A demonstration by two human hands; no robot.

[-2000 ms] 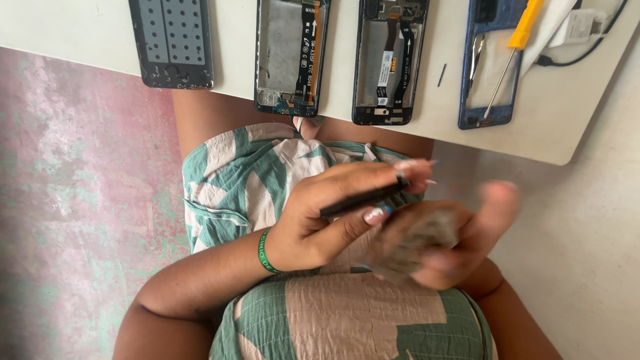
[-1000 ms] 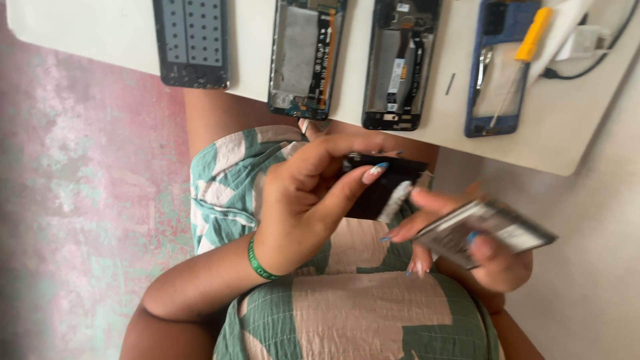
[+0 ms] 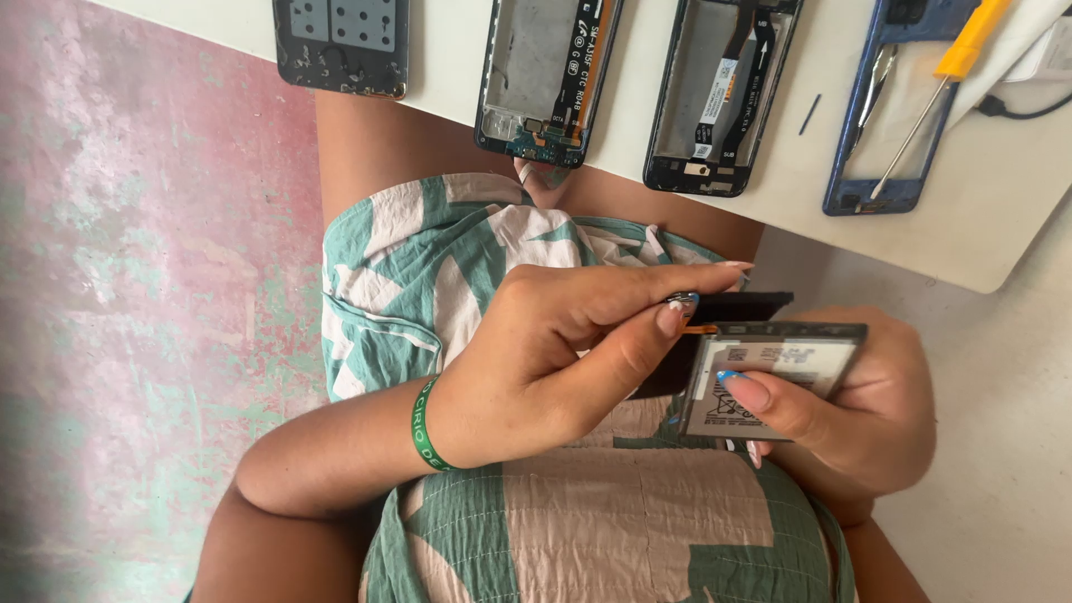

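Note:
My left hand [image 3: 569,360], with a green wristband, pinches a thin black flat piece [image 3: 745,306] between thumb and fingers above my lap. My right hand [image 3: 863,402] grips a flat rectangular phone battery [image 3: 754,394] with a printed label, its thumb on the label. The battery overlaps the front of the black piece. A short orange strip [image 3: 699,329] shows between the left thumb and the battery's upper left corner. Whether the battery and black piece touch is unclear, and the right fingers are mostly hidden behind the battery.
On the white table [image 3: 988,243] lie a dark phone part [image 3: 343,50], two open phone frames [image 3: 536,84] [image 3: 720,92] with flex cables, and a blue phone frame [image 3: 846,159] bearing metal tweezers [image 3: 875,92] and a yellow-handled screwdriver [image 3: 963,54]. A black cable [image 3: 1017,111] is at right.
The battery in my right hand has moved left from beside the black piece and now overlaps it. My left hand keeps its hold on the black piece.

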